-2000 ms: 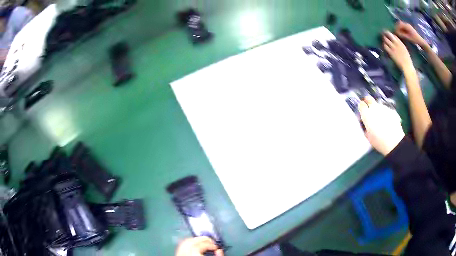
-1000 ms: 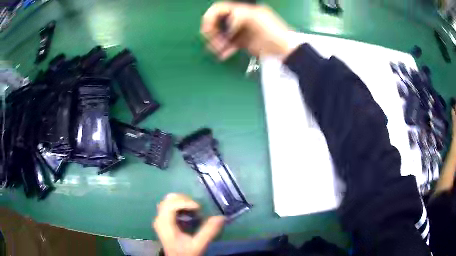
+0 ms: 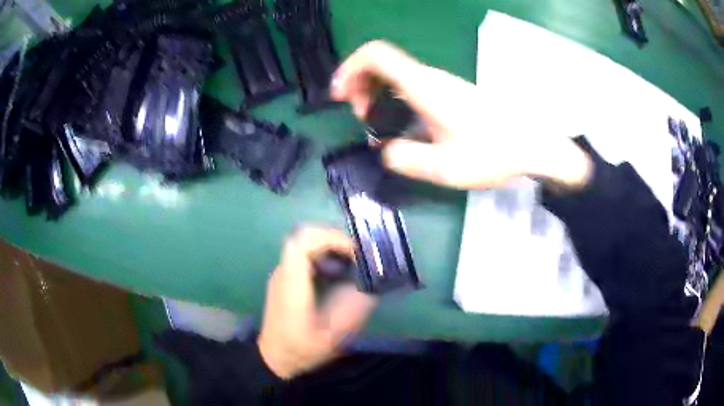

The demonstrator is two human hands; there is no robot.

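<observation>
A long black plastic housing [image 3: 379, 230] lies on the green bench in front of me, its ribbed end away from me and its middle glossy. My right hand [image 3: 444, 131] is above its far end, curled around a short dark round part [image 3: 390, 117]. My left hand [image 3: 311, 305] is beside its near end, curled around another small dark part [image 3: 333, 268]. Both hands are blurred, and the exact kind of each part cannot be told.
Many black housings [image 3: 171, 111] are piled at the left. A white foam board [image 3: 516, 262] lies at the right, with small dark parts [image 3: 698, 190] along its far right edge. A brown cardboard box [image 3: 67, 317] is below the bench at lower left.
My right hand has come back from farther out on the bench to above the housing's far end. My left hand still holds its dark part. The camera view has shifted.
</observation>
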